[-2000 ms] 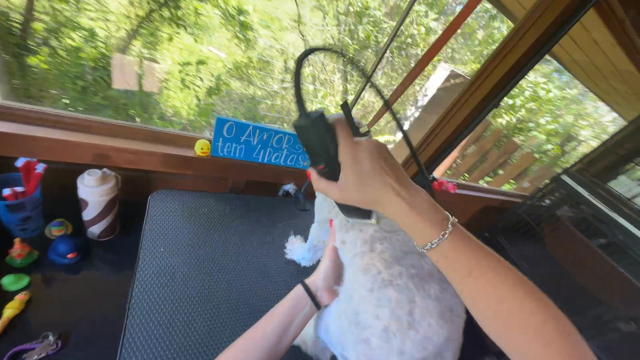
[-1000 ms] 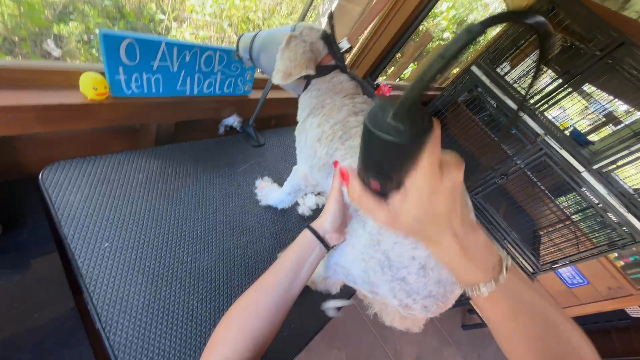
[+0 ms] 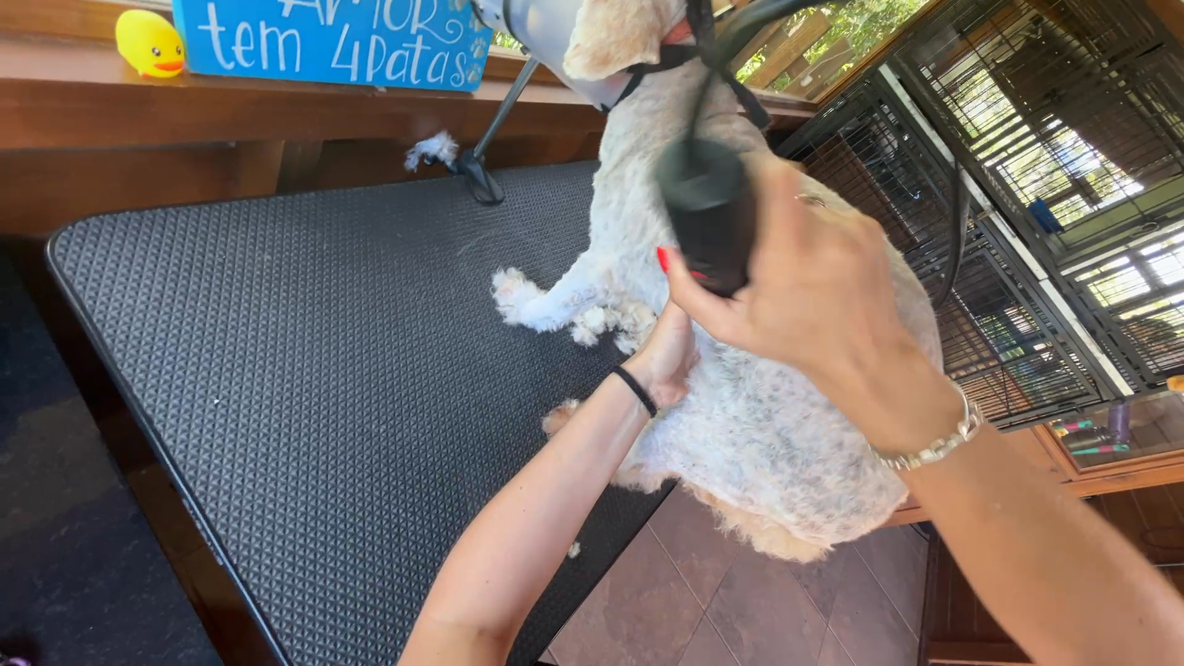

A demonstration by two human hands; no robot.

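A light-coated dog (image 3: 786, 435) with short fur stands on the black textured grooming table (image 3: 324, 388), its head at the top of the view. A plastic cone collar (image 3: 555, 42) surrounds its head, and dark straps cross its neck. My right hand (image 3: 805, 268), slightly blurred, is closed around black corded clippers (image 3: 708, 208) over the dog's back; their blade is hidden. My left hand (image 3: 671, 356) rests against the dog's side, low behind the front legs, its fingers partly hidden by the clippers and my right hand.
A metal post with a black clamp (image 3: 479, 180) rises at the table's far edge, a tuft of hair (image 3: 432, 151) beside it. A yellow rubber duck (image 3: 150, 43) and a blue lettered sign (image 3: 333, 42) sit on the wooden ledge. Wire crates (image 3: 1008, 240) stand at right, above the tiled floor (image 3: 703, 592).
The view has swung right and closer, bringing in the crates. My right hand still holds the clippers, now over the dog's back. My left hand stays against the dog's side.
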